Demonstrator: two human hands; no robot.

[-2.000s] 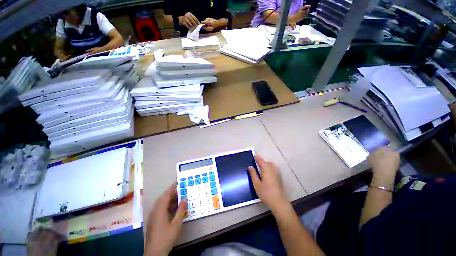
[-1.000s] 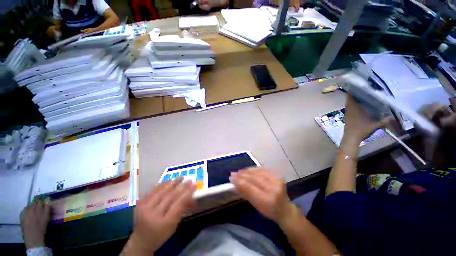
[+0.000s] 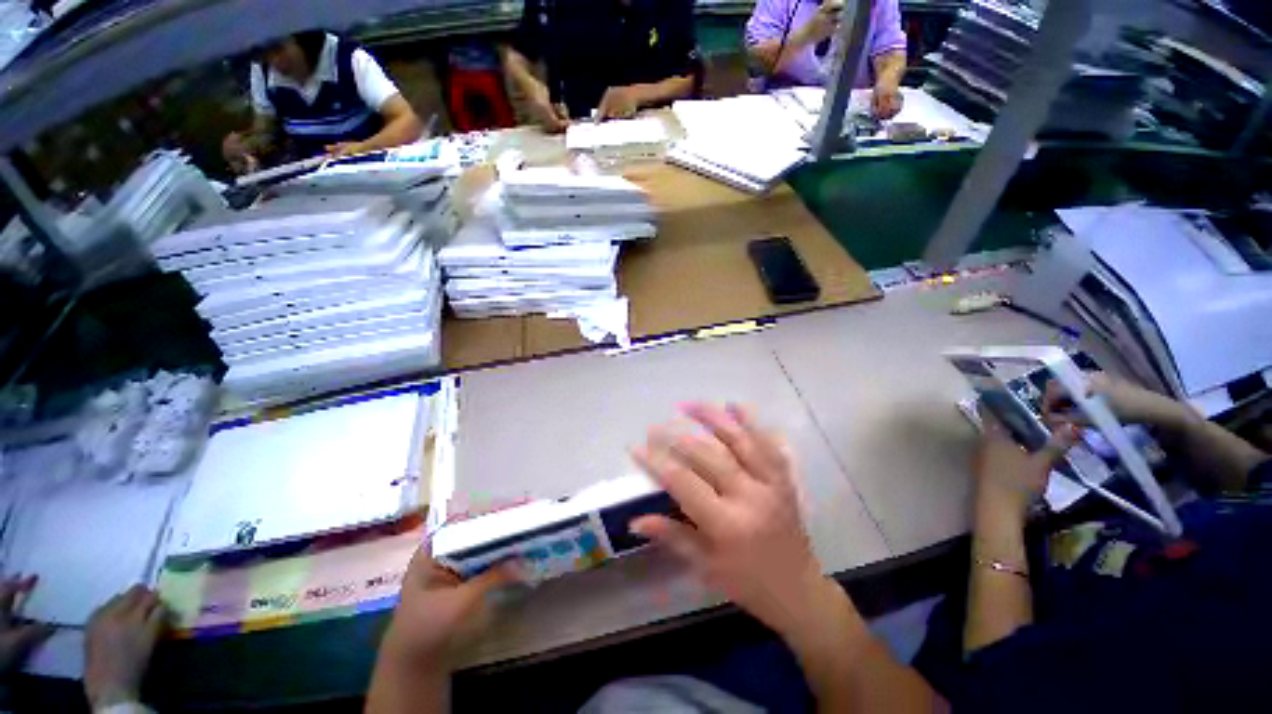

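The white calculator with writing pad (image 3: 558, 541) is tilted up at the bench's front edge. Its top edge and a foreshortened strip of blue keys show. My left hand (image 3: 444, 614) grips its left end, thumb over the key side. My right hand (image 3: 732, 509) is blurred, with fingers spread, over the right end and the black panel. Whether it grips or only touches the case cannot be told.
White unit (image 3: 300, 467) on a printed sheet at left. Tall white stacks (image 3: 321, 300) and a smartphone (image 3: 783, 269) lie behind on cardboard. A neighbour's hands hold a white frame (image 3: 1137, 453) at right. Another person's hand (image 3: 123, 644) is at lower left.
The calculator has tipped from lying face up to steeply tilted, its keys now foreshortened. My right hand has risen over its right end. The neighbour's white piece has come lower over the bench.
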